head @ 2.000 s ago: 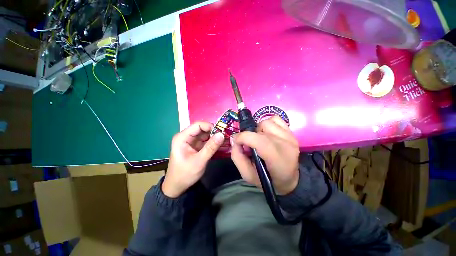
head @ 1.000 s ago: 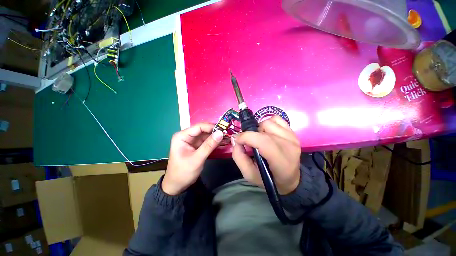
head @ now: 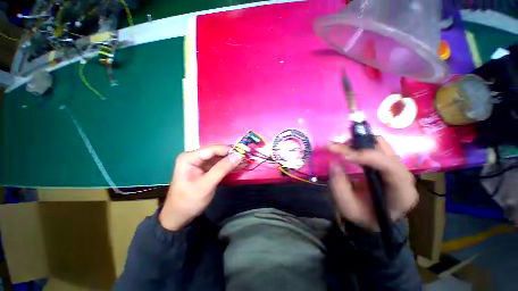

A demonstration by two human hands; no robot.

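Note:
My left hand (head: 199,179) pinches a small circuit board (head: 245,145) with yellow and dark components at the front edge of the pink-red sheet. Thin dark, red and yellow wires run from the board to a ring-shaped wound part (head: 307,149) with dark and white segments, lying flat on the sheet just right of the board. My right hand (head: 372,187), blurred, holds a soldering iron (head: 361,131) by its black handle, right of the ring and apart from it. Its tip points up and away.
A clear plastic hood (head: 386,42) hangs over the back right. A tan pot (head: 464,101) stands at the far right. Wired assemblies (head: 62,28) heap at the upper left beside the green mat (head: 136,125). A cardboard box (head: 76,238) is below left.
My right hand has moved right with the soldering iron, away from the board. The ring and its wires are now uncovered. The view has shifted slightly to the right.

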